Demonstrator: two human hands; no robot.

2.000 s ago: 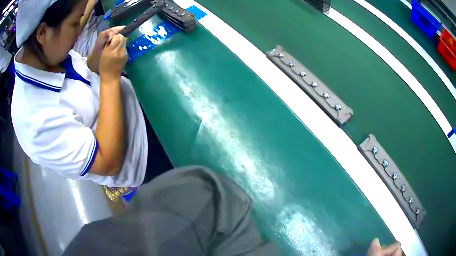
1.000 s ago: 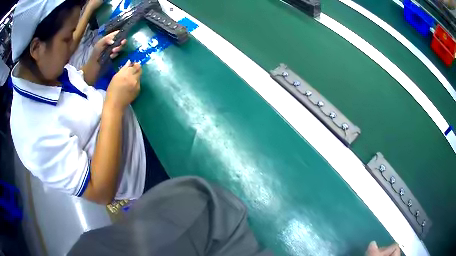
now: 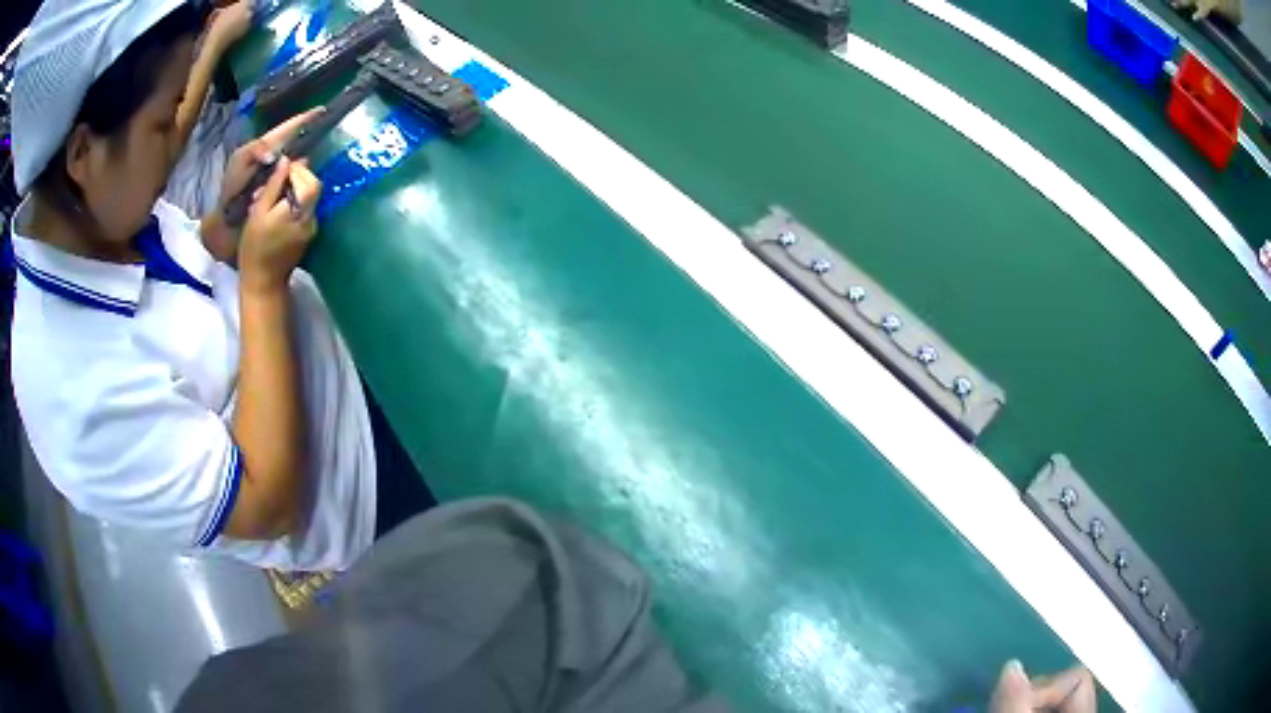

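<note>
A hand that appears to be my left hand [image 3: 1043, 688] is cut off by the bottom edge at the lower right. Its fingertips are close together by the white strip, and whether they hold anything is unclear. My right hand is out of the picture. A grey-brown bar housing [image 3: 1115, 564] with a row of shiny round parts lies on the green conveyor at the right. A second bar housing [image 3: 875, 320] lies farther back. Both are beside the white strip [image 3: 781, 332], and neither is touched by my visible hand.
My grey sleeve [image 3: 474, 613] fills the bottom centre. A person in a white shirt [image 3: 153, 404] sits left, holding a dark bar and a thin tool. More bars lie by a blue sheet [image 3: 370, 156]. Blue [image 3: 1129, 39] and red [image 3: 1204, 112] bins stand top right.
The view has shifted slightly. The two near bars sit a little lower in the picture than two seconds ago. The neighbour's hands have shifted on the dark bar. My visible hand stays at the bottom edge.
</note>
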